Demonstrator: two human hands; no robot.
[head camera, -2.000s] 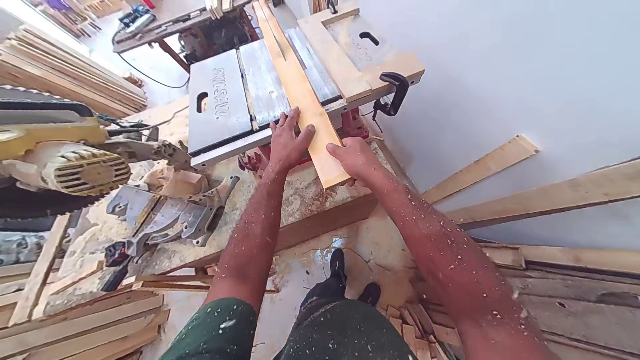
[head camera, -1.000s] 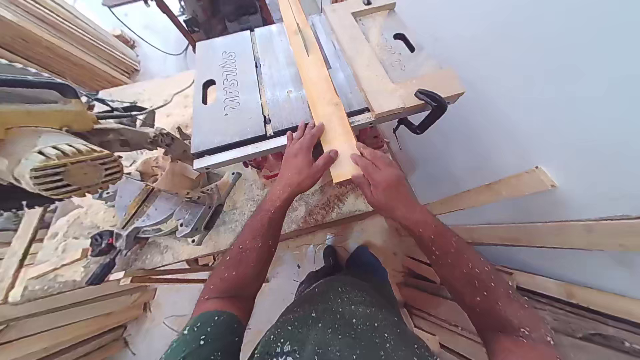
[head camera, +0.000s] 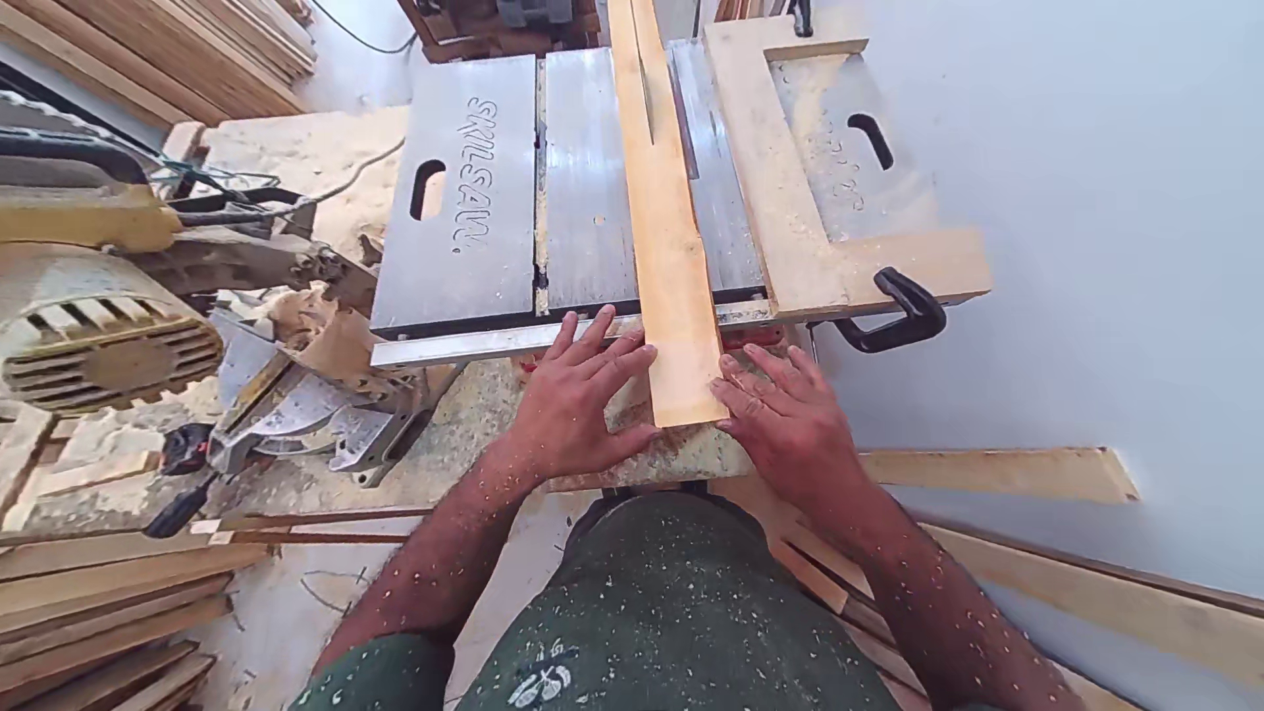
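Note:
A long wooden board (head camera: 676, 286) lies lengthwise across a Skilsaw table saw (head camera: 474, 188), its near end past the table's front rail. A saw blade (head camera: 646, 104) shows in a slit along the board. My left hand (head camera: 583, 395), fingers spread, rests against the board's left edge near that end. On the right edge, the fingertips of my right hand (head camera: 785, 410) touch the board near its corner. Neither hand is closed around it. Right of the board, an angled wooden frame (head camera: 790, 217) lies on the saw table, held by a black clamp (head camera: 904, 316).
A yellow miter saw (head camera: 109, 296) stands at left on a sawdust-covered bench. Stacked boards (head camera: 99, 592) lie lower left, more (head camera: 168, 59) upper left. Long boards (head camera: 997, 474) extend at right along a pale wall (head camera: 1116, 227). A cable (head camera: 365, 163) crosses the left bench.
The view has moved closer over the saw. My right hand has shifted from the board's near end, where its thumb lay on top, to the right edge. The slit has come nearer the board's near end.

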